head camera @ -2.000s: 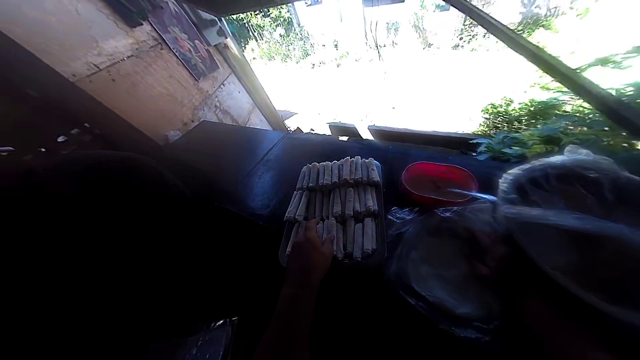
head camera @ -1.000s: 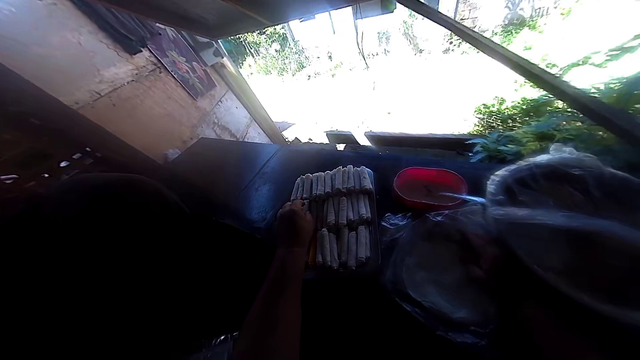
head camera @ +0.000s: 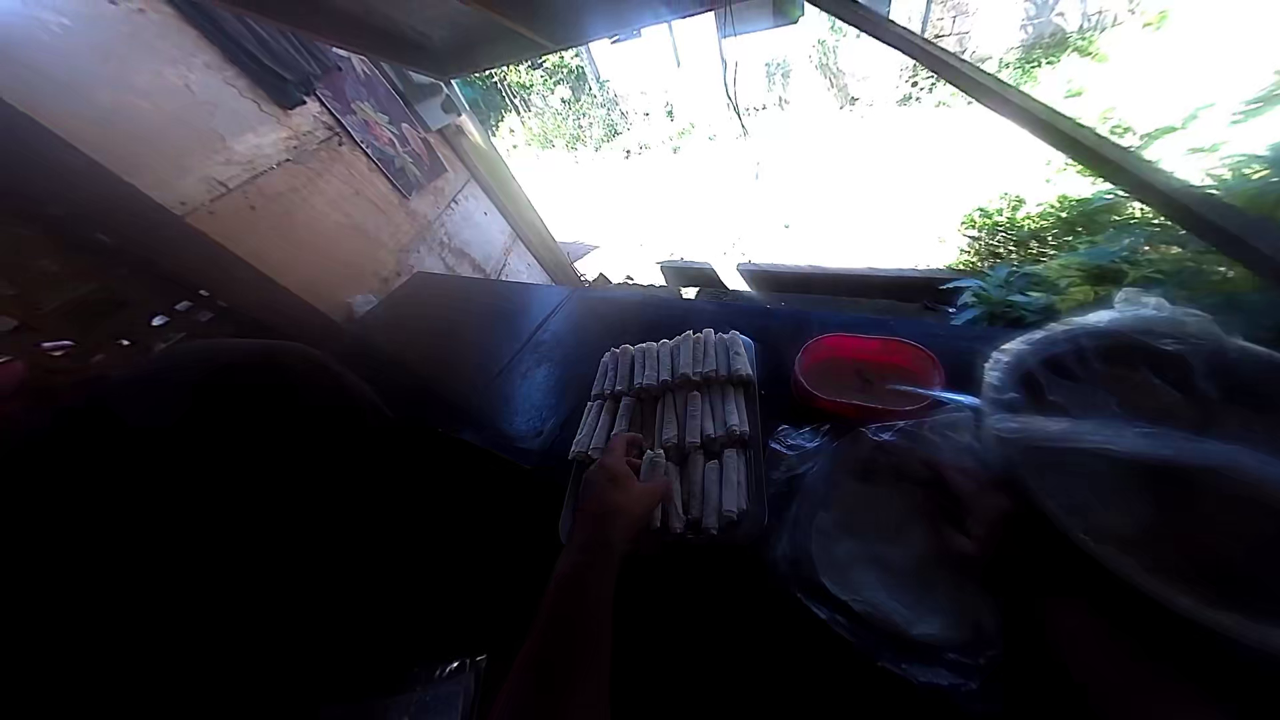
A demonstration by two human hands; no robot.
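Observation:
Several pale rolls, like uncooked spring rolls (head camera: 690,360), lie in three rows in a clear tray (head camera: 760,480) on the dark table. My left hand (head camera: 618,490) reaches over the tray's near left part, its fingers among the rolls of the middle and near rows; whether it grips one cannot be told. Right of the tray stands a red bowl (head camera: 868,375) with brownish contents and a spoon-like utensil (head camera: 935,394). Nearer lies a round pale stack, seemingly wrappers, in clear plastic (head camera: 900,530). My right hand (head camera: 975,510) is faintly visible in shadow at its right side, its fingers unclear.
A large container covered in clear plastic (head camera: 1150,400) stands at the right. The dark tabletop (head camera: 480,330) extends left of the tray toward a worn wall (head camera: 310,210). A wooden beam (head camera: 1050,130) slants across the bright opening, with green plants (head camera: 1060,240) outside.
My left hand has moved from the tray's left edge, where it was one second ago, to the right and nearer over the rolls. The rows in the tray remain.

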